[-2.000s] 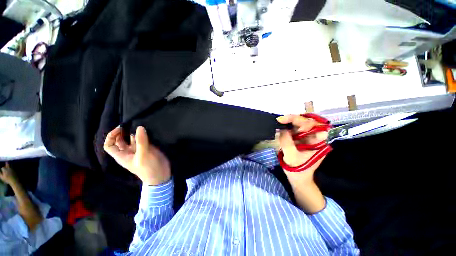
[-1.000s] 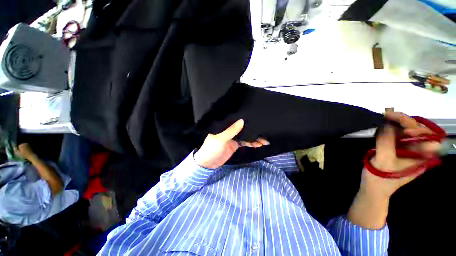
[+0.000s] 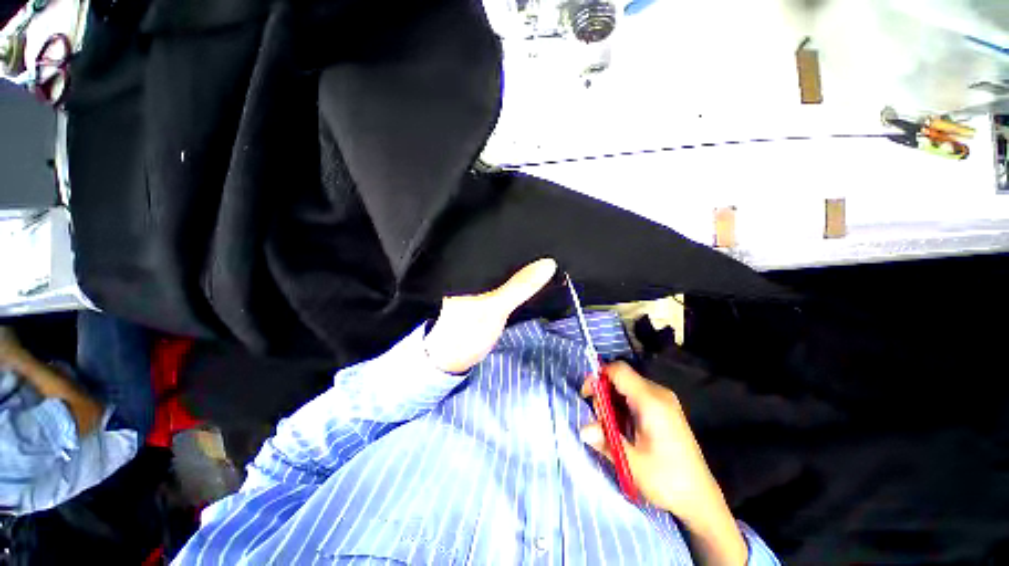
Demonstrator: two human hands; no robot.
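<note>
A large black fabric garment piece lies over the white table and hangs over its front edge, with a pointed end reaching right. My left hand holds the cloth near its lower edge, thumb on top and the other fingers hidden under it. My right hand is shut on the red handles of the tailor's scissors. The scissors are seen edge-on, and the silver blades point up to the cloth edge just right of my left thumb. Whether the blades are around the cloth cannot be told.
The white table bears brown tape pieces near its front edge. Small orange-handled tools lie at the right, below a clear plastic sheet. Machine parts show at the top. Another person's arm is at lower left.
My right hand has let go of the cloth's right end and brought the scissors left and down beside my left hand. The scissors have turned from pointing right to pointing up.
</note>
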